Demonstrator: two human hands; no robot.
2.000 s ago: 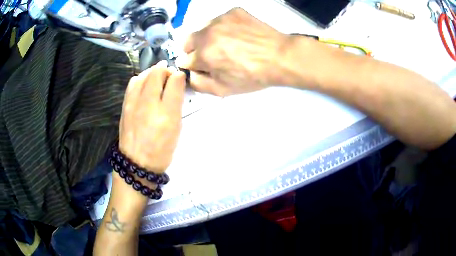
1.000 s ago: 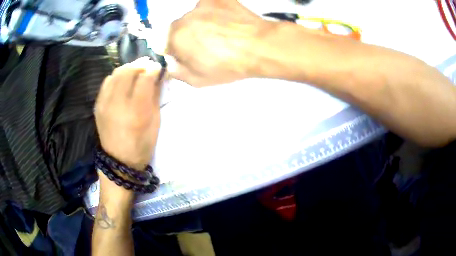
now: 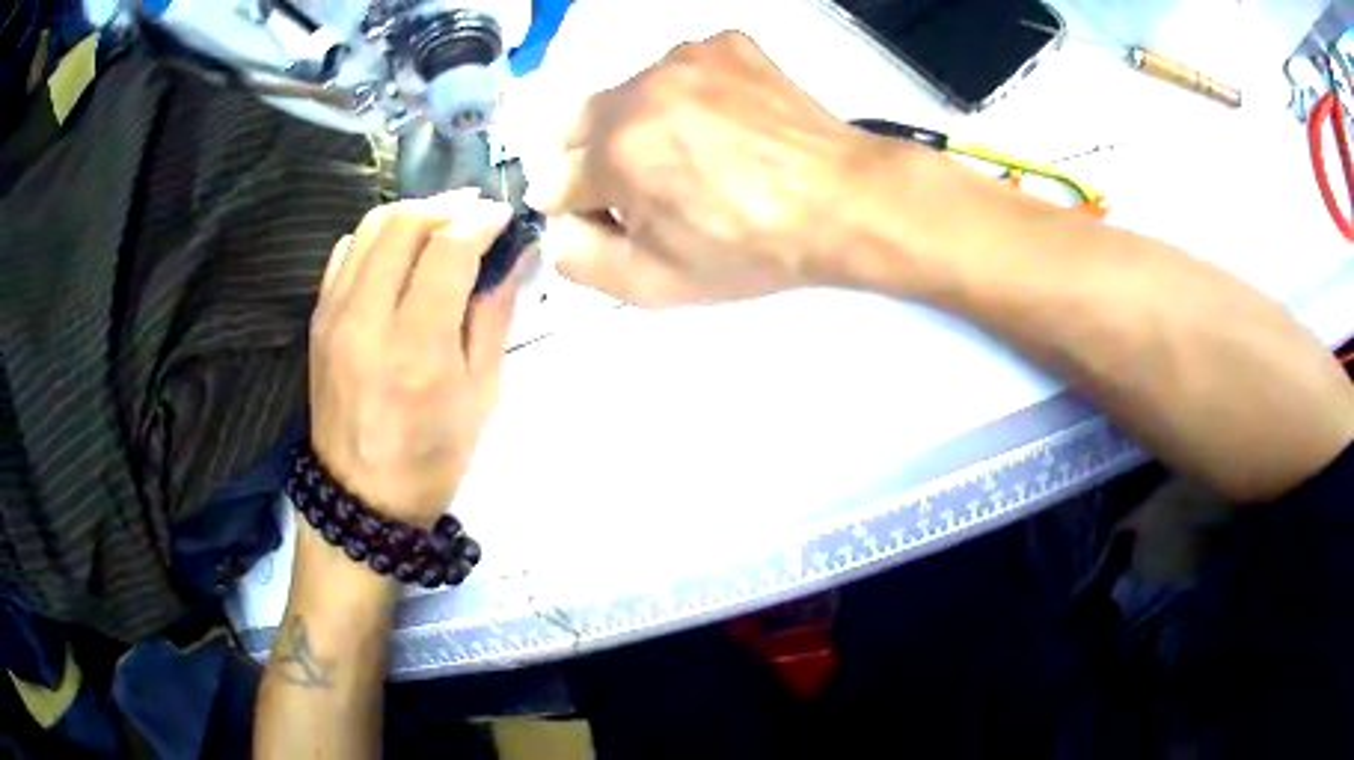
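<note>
A small dark folded piece shows between my two hands, close to the needle and presser foot; my fingers hide part of it. My left hand grips it from the left, with thumb and fingers around it. My right hand has its fingertips at the piece's upper right edge, fingers bent together. The sewing machine head with its round knob stands just above my fingertips. Dark striped fabric lies draped left of my left hand.
Thread snips lie beyond my right forearm. A smartphone, a tan stick and red-handled scissors lie at the upper right. A ruler strip runs along the table's front edge. A red object is below.
The view shifted and came back. My left hand's fingers have spread around the dark piece, and more of it shows. My right hand stays close beside it.
</note>
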